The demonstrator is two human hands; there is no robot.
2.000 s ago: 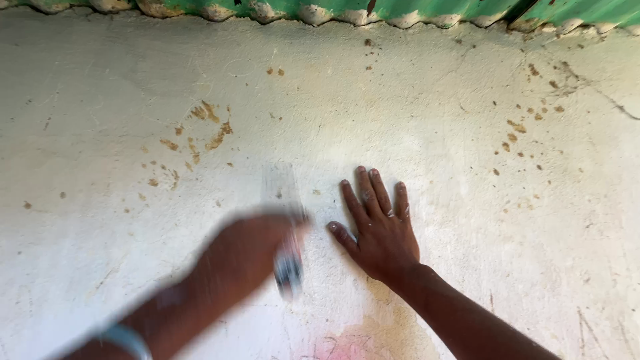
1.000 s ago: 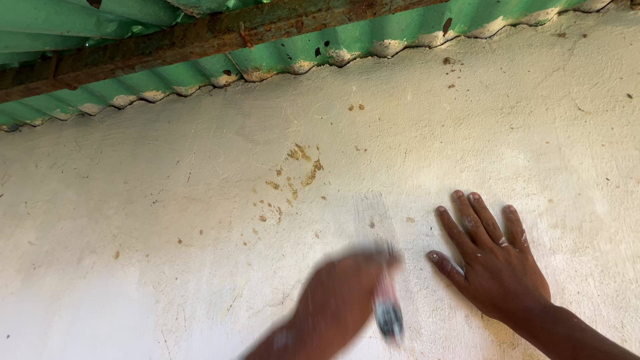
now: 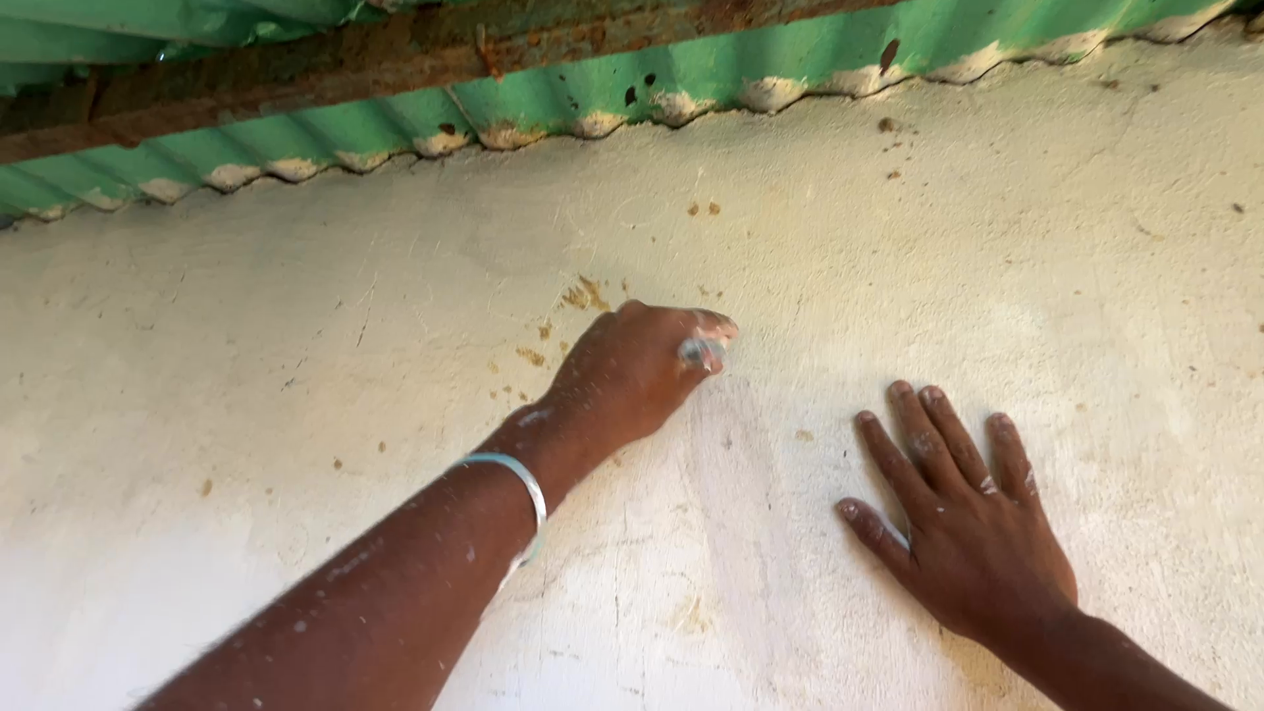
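Observation:
My left hand [image 3: 642, 370] is closed around the handle of a tool, probably a paintbrush [image 3: 702, 353], and is held up against the off-white plaster wall [image 3: 444, 326]. Only the rounded handle end shows; the rest is hidden by my fingers. A bangle circles that wrist, and pale specks dot the forearm. A damp-looking grey streak [image 3: 736, 474] runs down the wall below the fist. To the right, my right hand [image 3: 963, 523] lies flat on the wall with its fingers spread and white smears on them; it holds nothing.
Green corrugated metal sheet [image 3: 563, 99] meets the wall's top along a wavy edge. A rusty metal beam [image 3: 375, 69] crosses in front of it at the upper left. Brown stains [image 3: 585, 293] mark the wall near my left hand, with several smaller spots around.
My left hand has moved up the wall with the tool since a second ago. My right hand stays flat on the wall. The view tilted up and left early on.

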